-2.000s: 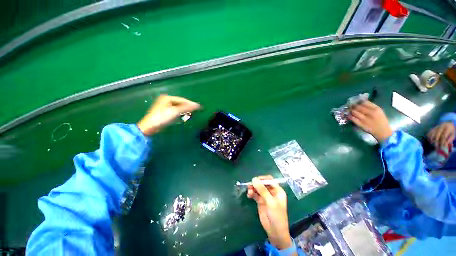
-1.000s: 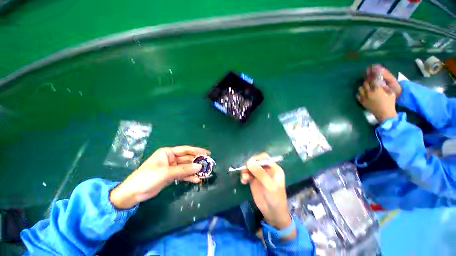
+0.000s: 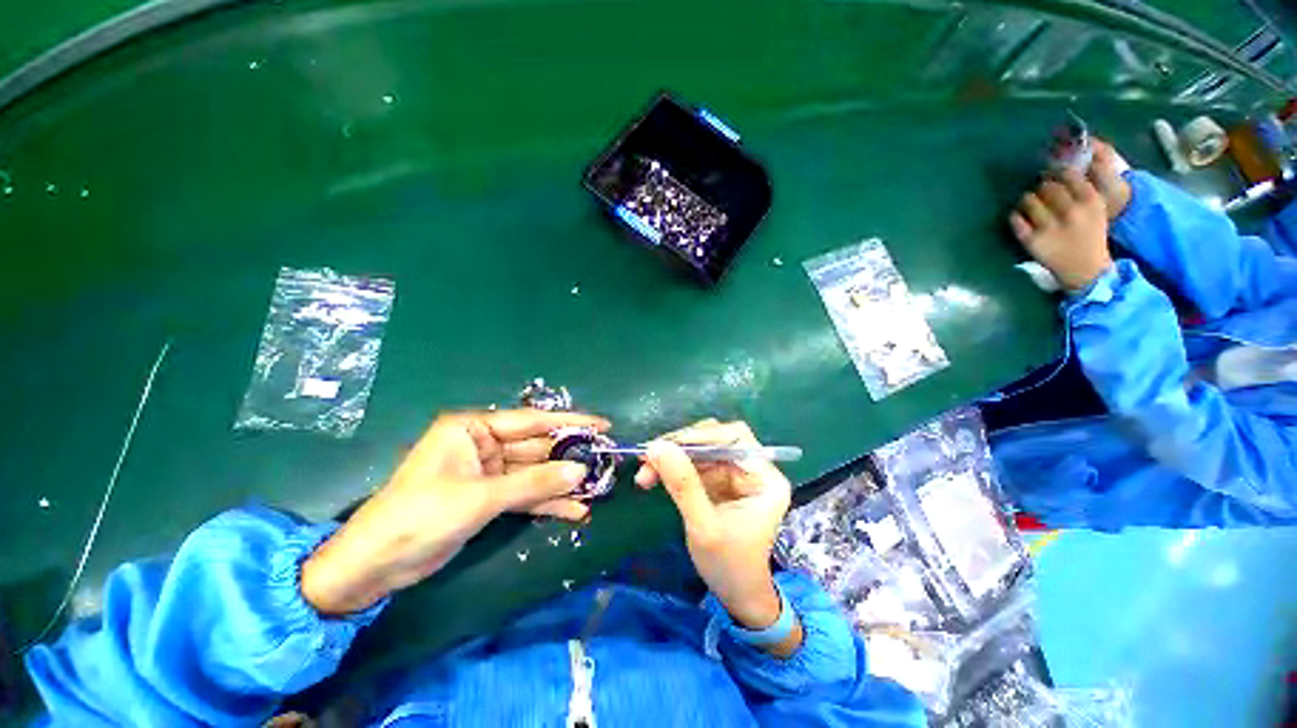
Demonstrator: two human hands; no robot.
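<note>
My left hand [image 3: 477,477] holds a small round part [image 3: 583,464] with a pale rim and dark centre between thumb and fingers. My right hand [image 3: 723,498] holds a thin silver-white pen-like tool [image 3: 747,454], pointing left. The tool's tip is at the round part; whether it touches is too small to tell. A small pile of shiny components [image 3: 545,397] lies just beyond my left fingers, partly hidden by them. Tiny pale bits [image 3: 558,541] lie below the round part.
A black open bin [image 3: 683,189] holds shiny pieces beyond my hands. Flat clear bags lie left [image 3: 319,351] and right [image 3: 876,319]. A thin white line [image 3: 121,477] curves at far left. Large bags [image 3: 925,548] sit at the bench edge. Another person's hands [image 3: 1067,213] work at right.
The tool has moved left to the round part, which my left hand still holds. Two seconds ago my left hand was beside the bin. The view has shifted, so the bin appears higher.
</note>
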